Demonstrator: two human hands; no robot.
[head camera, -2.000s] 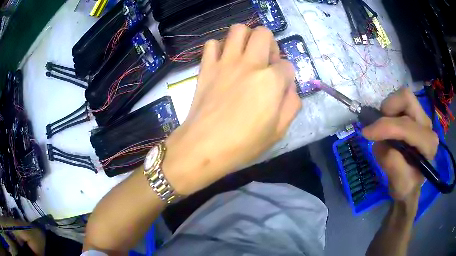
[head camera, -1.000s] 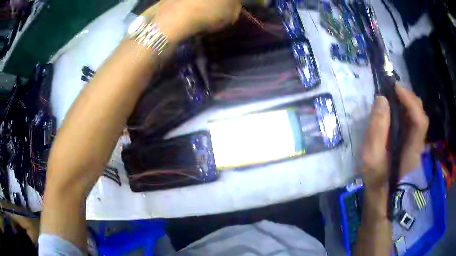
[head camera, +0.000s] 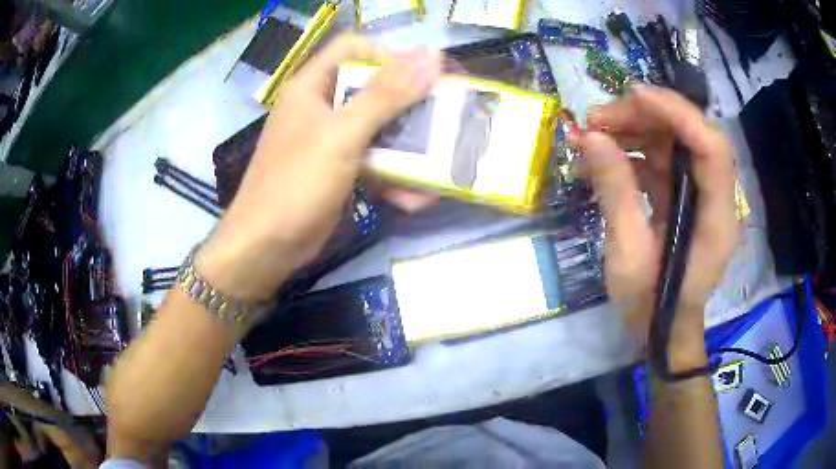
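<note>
My left hand (head camera: 307, 151) holds a silver-white pouch cell (head camera: 500, 147) with yellow taped edges, tilted above the housings. Grey patches show on the cell's face. My right hand (head camera: 655, 211) holds the black soldering iron (head camera: 676, 266) against the palm, and its thumb and fingers are at red leads by the cell's right end; whether they pinch them is blurred. The iron's tip cannot be made out. Below, a second bright cell (head camera: 472, 291) lies in a black housing, its right end next to a blurred circuit board. Left of it is a black housing (head camera: 316, 334) with red wires and a blue circuit board (head camera: 383, 316).
More cells (head camera: 486, 11) lie at the back. Circuit boards (head camera: 573, 35) and black cables (head camera: 649, 46) lie back right. Dark assemblies (head camera: 55, 275) are piled at left. A blue bin (head camera: 807, 385) with small parts is lower right. Another person's hand (head camera: 50, 430) shows lower left.
A bright cell has appeared in the front housing. My left hand has come back from the far side holding another cell. My right hand has turned the iron upright and moved to that cell's end.
</note>
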